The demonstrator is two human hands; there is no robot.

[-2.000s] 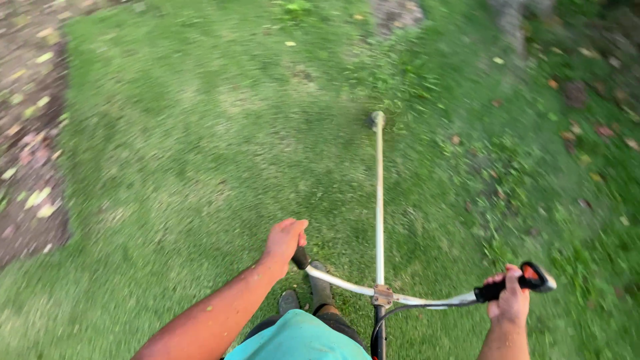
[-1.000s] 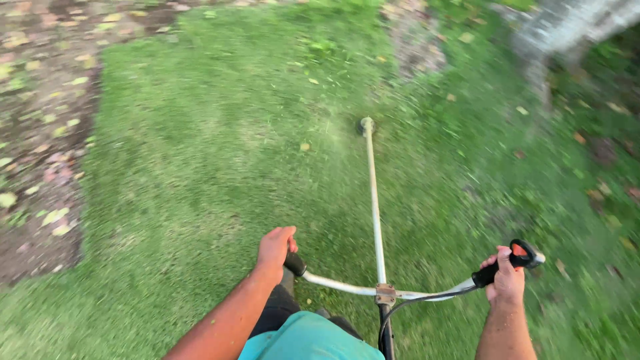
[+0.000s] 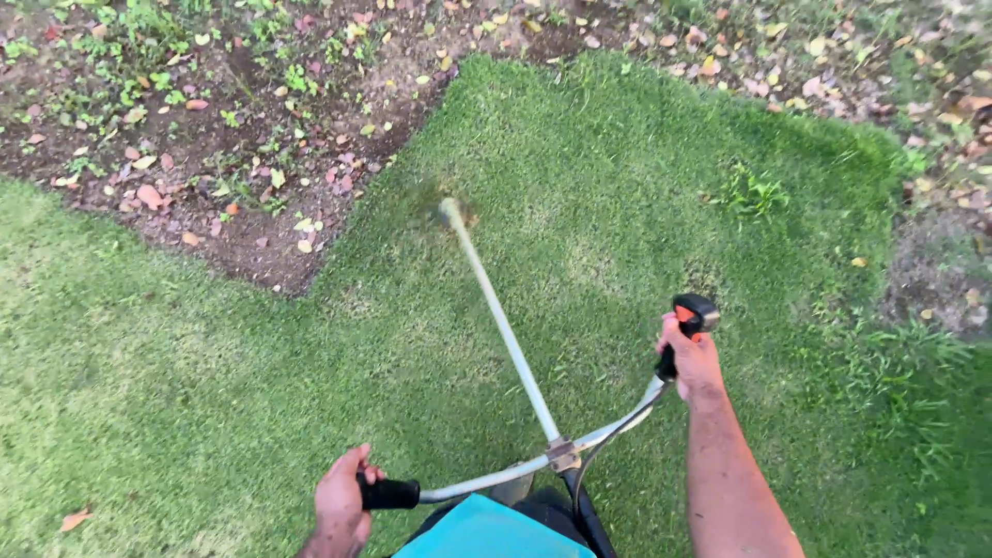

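Note:
My right hand is closed around the black throttle grip with orange controls at the right end of the handlebar of a brush cutter. At the lower left, my left hand is wrapped about the other black grip, fingers loosely curled. A clamp joins the bar to the long pale shaft, which runs up and leftward to the blurred cutting head, low over the grass beside the soil edge. A dark cable runs from the right grip to the shaft.
Short lawn surrounds the shaft. Bare soil with fallen leaves and small weeds borders it at the upper left, with more leaf litter along the top right. Grass tufts stand at the right. My shoe shows below the handlebar.
The brush cutter has swung left, its shaft now slanting toward the soil edge. Both hands have moved with the handlebar, the right one forward relative to the left. The view has also shifted.

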